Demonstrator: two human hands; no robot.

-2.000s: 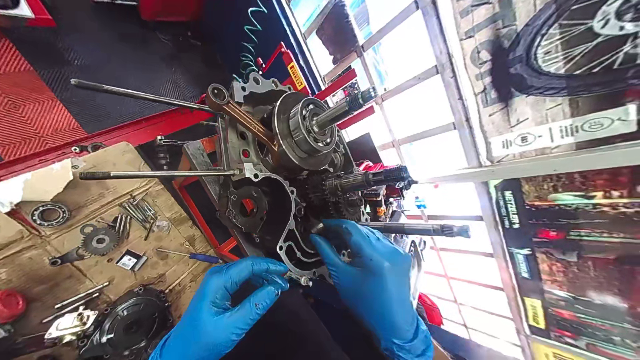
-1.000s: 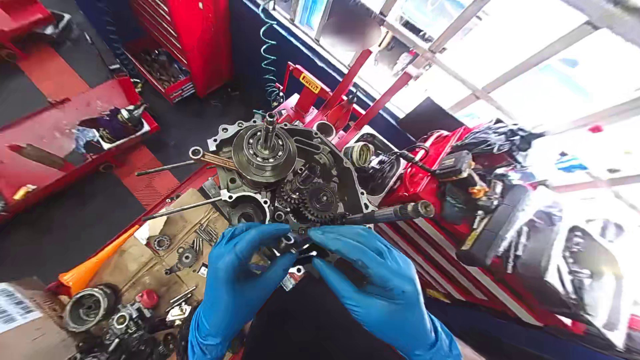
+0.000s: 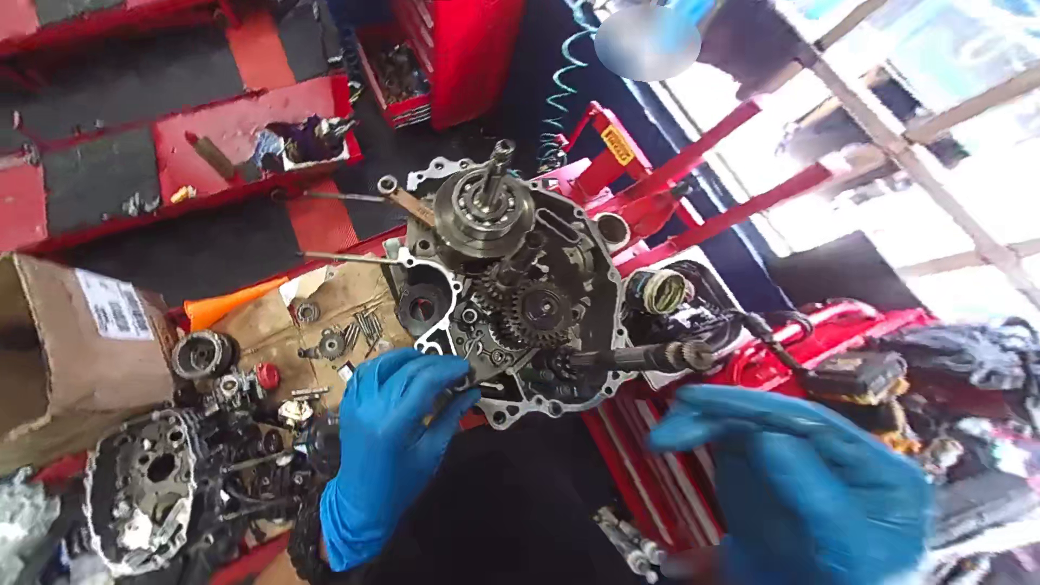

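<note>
In front of me an engine crankcase half lies with its inside facing up. It carries a crankshaft with a connecting rod, gears and a long splined shaft that points right. My left hand, in a blue glove, is at the case's near left edge, fingertips closed on a small dark part that they mostly hide. My right hand, also gloved and blurred by motion, is right of the case, below the splined shaft. Its fingers are extended and I see nothing in it.
Left of the case, cardboard holds small gears and pins. Beyond are a cardboard box, an orange funnel-like piece and another engine case. Red stand arms rise behind. On the right, a red cabinet is covered with parts.
A second ago both hands were together around a small part in front of the case. Since then my right hand has moved away to the right; my left stays near the case edge.
</note>
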